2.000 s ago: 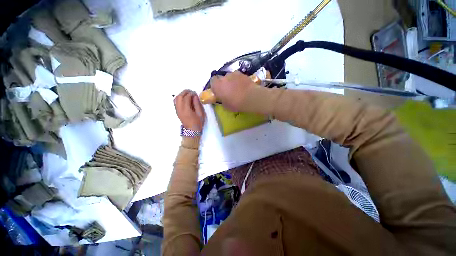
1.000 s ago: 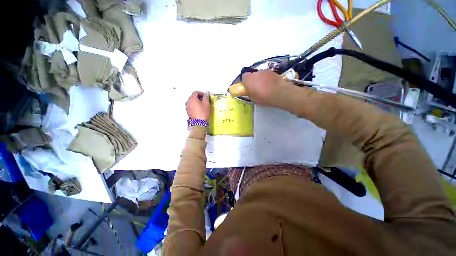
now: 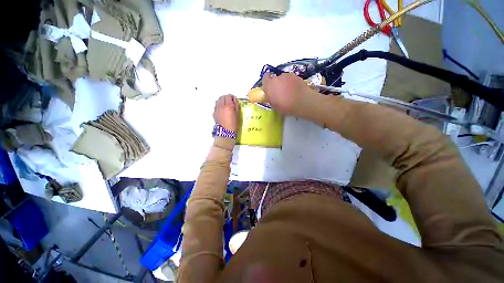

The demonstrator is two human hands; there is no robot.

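Note:
The yellow template (image 3: 258, 128) with dark handwriting lies flat on the white table in front of me. A thin khaki edge shows around it, but most of the piece beneath is hidden. My right hand (image 3: 283, 91) is closed on the orange handle of the steam iron (image 3: 301, 67). The iron is at the template's far edge, and my forearm and hand hide part of it. My left hand (image 3: 226, 112) rests at the template's left edge with its fingers close together near the far left corner. Whether the fingers pinch the fabric cannot be told.
Tied khaki bundles (image 3: 113, 47) are heaped at the left, with a fanned khaki stack (image 3: 119, 141) nearer. A flat khaki pile (image 3: 248, 6) is at the far edge. Red-handled scissors (image 3: 381, 25) lie far right. The black cord (image 3: 409, 63) and braided hose (image 3: 359, 40) trail rightward.
The view has shifted. From two seconds ago, the iron has moved off the template to its far edge, and the template now lies straight. My left hand has moved from beside the handle to the template's left edge.

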